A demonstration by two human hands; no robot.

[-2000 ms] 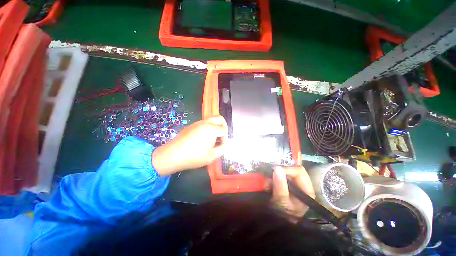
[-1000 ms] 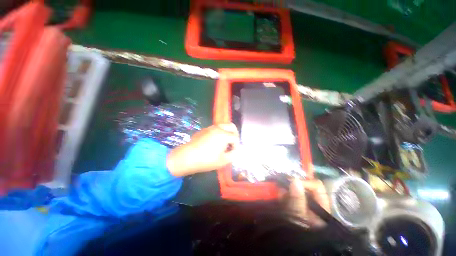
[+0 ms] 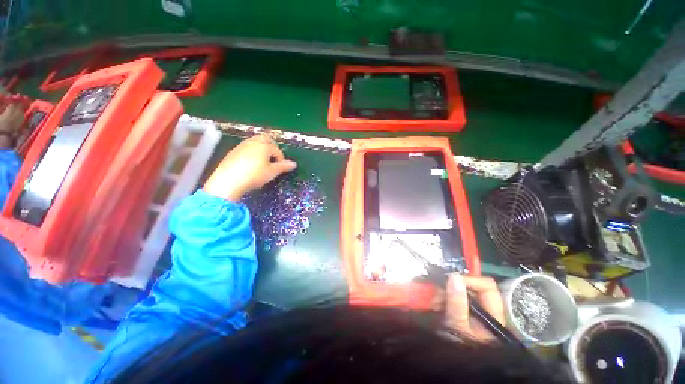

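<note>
A black open tablet unit (image 3: 411, 191) lies in an orange-red foam fixture (image 3: 354, 217), its lower board glaring white. My left hand (image 3: 251, 166) is over the upper edge of the loose pile of tiny wired components (image 3: 289, 214), fingers curled; whether it holds anything cannot be told. My right hand (image 3: 473, 304) is at the fixture's near right corner, partly cut off by the dark head shape at the bottom, and holds a black soldering iron (image 3: 488, 321). Its tip is hard to make out over the board.
Stacked foam fixtures (image 3: 124, 187) and a white compartment tray (image 3: 161, 225) stand at left. Another fixture (image 3: 338, 97) lies beyond the worn metal edge. At right are a round-grilled fan (image 3: 517, 217), a cup of metal curls (image 3: 532, 307), a white round holder (image 3: 665, 322) and a pale post (image 3: 601, 124).
My left hand has left the tablet and moved left to the component pile. My right hand stays at the fixture's near corner. The view has shifted, showing more of the stacked fixtures at left.
</note>
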